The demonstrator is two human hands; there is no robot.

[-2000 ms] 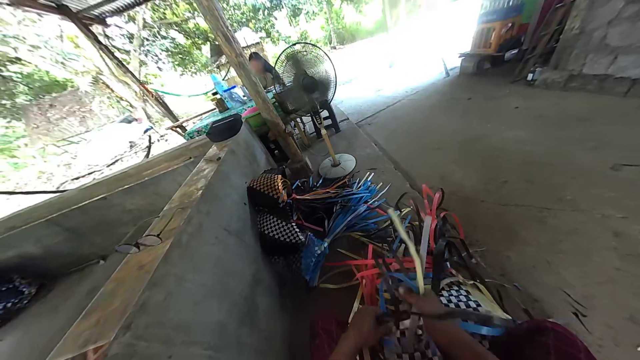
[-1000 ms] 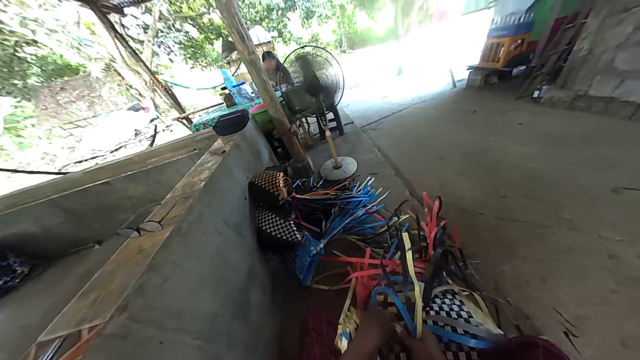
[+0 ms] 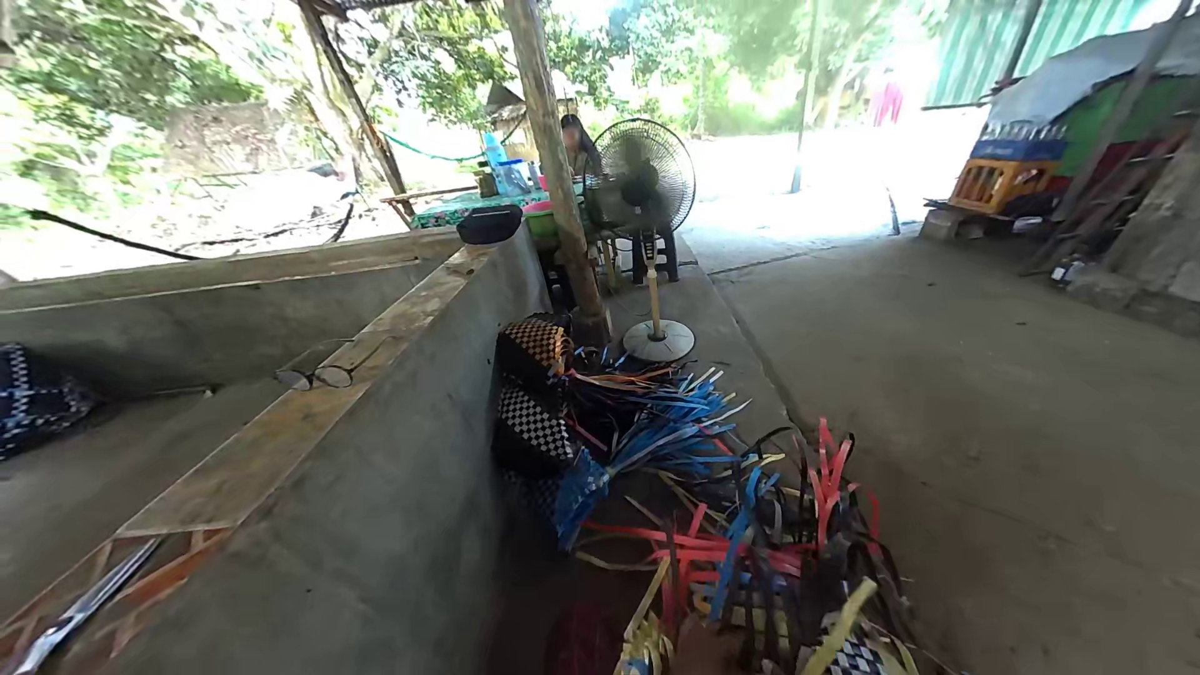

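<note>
At the bottom edge of the head view, part of my left hand (image 3: 705,647) shows among the loose ends of plastic weaving strips. Its fingers are mostly hidden, so its grip cannot be told. My right hand is not visible. Red strips (image 3: 698,548), blue strips (image 3: 734,553) and dark strips stick up around the hand from a woven piece. A black-and-white checked woven part (image 3: 855,658) lies to the right, with a pale yellow strip (image 3: 841,626) across it. Left of the hand is a bunch of yellowish strip ends (image 3: 645,647).
Woven checked pieces (image 3: 534,422) with blue strip ends (image 3: 680,422) lean by a low concrete wall (image 3: 375,506). Eyeglasses (image 3: 333,376) rest on its wooden top. A pedestal fan (image 3: 647,178) stands beside a wooden post (image 3: 553,159). A person (image 3: 579,150) is behind the table.
The view has tilted up, so less of the woven piece shows. Both my hands were on the strips before; now only part of one is in view.
</note>
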